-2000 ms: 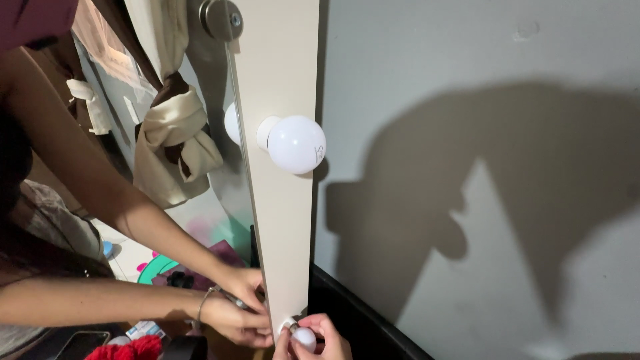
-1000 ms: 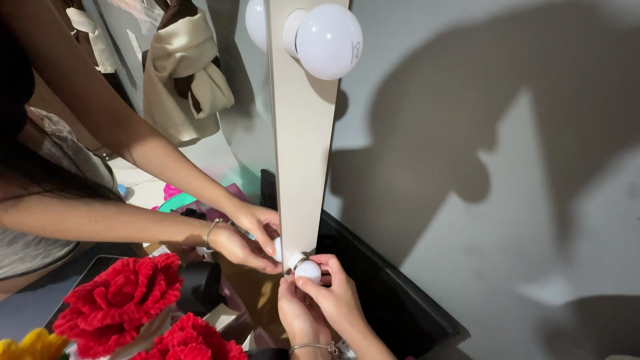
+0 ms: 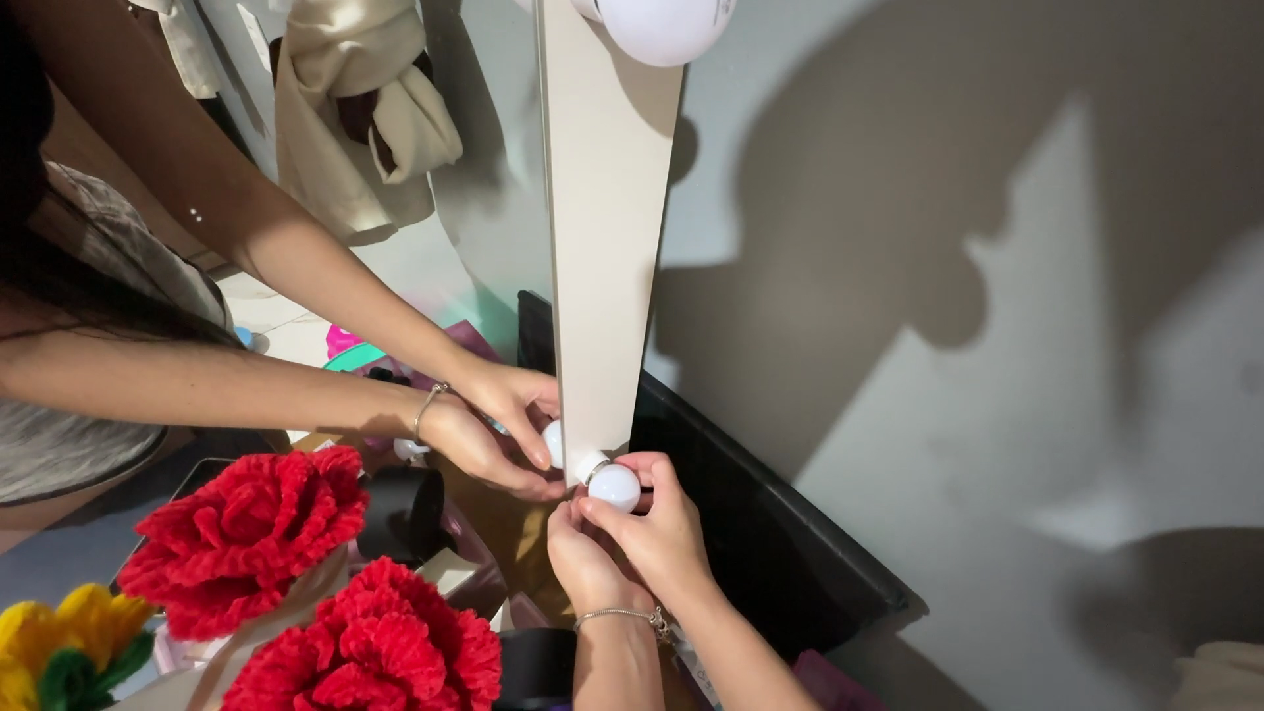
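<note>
A small round white bulb [image 3: 614, 487] sits in a white socket with a metallic ring [image 3: 598, 468], low on the cream side panel [image 3: 604, 237] of a mirror [image 3: 484, 237]. My right hand [image 3: 670, 523] has its thumb and fingers around the bulb. My left hand [image 3: 592, 563], with a chain bracelet at the wrist, is cupped under the bulb and socket, its fingertips close against them. Both hands and the bulb are mirrored on the left. Above, a larger white bulb [image 3: 667, 20] sticks out from the same panel, cut off by the view's top edge.
Red fuzzy flowers [image 3: 247, 533] and a yellow one [image 3: 74, 632] stand at lower left, near a black cylindrical object [image 3: 400, 513]. Behind my hands, a black tray-like edge [image 3: 780, 504] runs along the grey wall [image 3: 987, 425]. Knotted cream cloth [image 3: 360, 109] appears in the mirror.
Two seconds ago only one of my hands showed directly at the lower bulb; now both are there. The view has shifted, bringing the red flowers into sight. Since one second ago, the hands have kept their places.
</note>
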